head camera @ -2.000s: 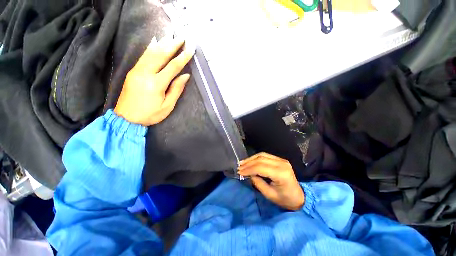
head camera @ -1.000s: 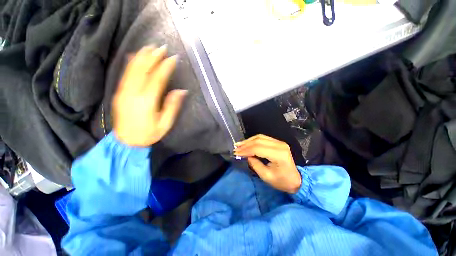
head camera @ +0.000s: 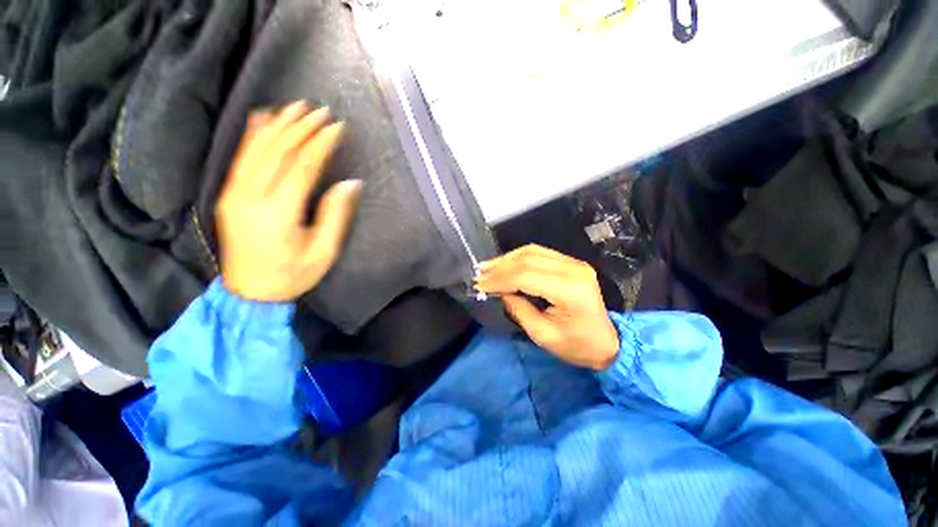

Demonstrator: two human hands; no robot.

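The dark garment (head camera: 381, 226) covers the left side of the table and hangs over its front edge. The grey zip (head camera: 430, 165) with a pale line of teeth runs down its right edge. My right hand (head camera: 550, 301) pinches the lower end of the zip between thumb and fingers. My left hand (head camera: 278, 211) lies flat or just above the fabric, fingers spread, slightly blurred; it grips nothing. Whether its palm touches the cloth I cannot tell.
The white table (head camera: 597, 124) has black snips (head camera: 684, 19) and a yellow scissor handle (head camera: 600, 12) at the top edge. A ruler strip (head camera: 828, 60) lies along the table edge. Dark cut pieces (head camera: 813, 226) are heaped at right. A blue bin (head camera: 355, 396) is below.
My right hand has moved up and slightly left with the zip end. My left hand has slid left and away from the zip. The fabric's lower edge has risen; the snips sit higher in view.
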